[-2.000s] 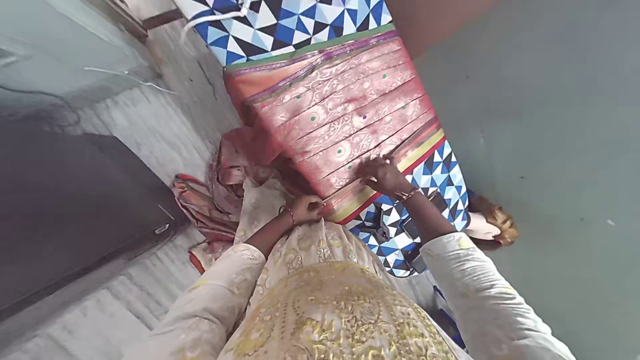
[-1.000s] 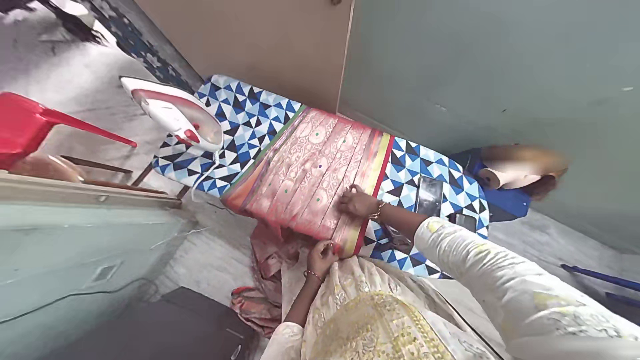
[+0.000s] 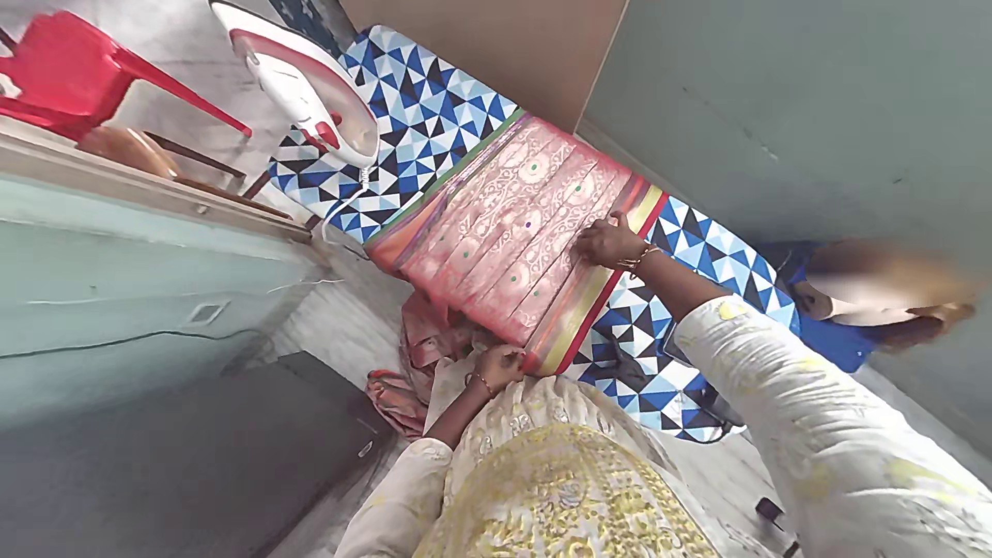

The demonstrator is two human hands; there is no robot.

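Observation:
A pink patterned cloth (image 3: 535,209) with a yellow and red border lies in narrow pleats across an ironing board (image 3: 418,93) covered in blue, white and black triangles. My right hand (image 3: 612,242) rests on the pleats beside the border, fingers bent; whether it pinches the cloth is unclear. At the near edge, my left hand (image 3: 500,366) has its fingers closed on the cloth's lower corner. More of the cloth hangs down beside the board near my left hand. A white and red electric iron (image 3: 306,89) lies at the board's far left end, away from both hands.
A red plastic chair (image 3: 70,66) stands at the upper left, behind a ledge. A dark box-like object (image 3: 232,442) is at the lower left. Dark items lie on the board's right part, under and near my right arm. Beyond the right end are blue and brown items (image 3: 876,302).
The view has swung strongly, bringing the iron and red chair into sight. Both hands remain at the border side of the pleated cloth.

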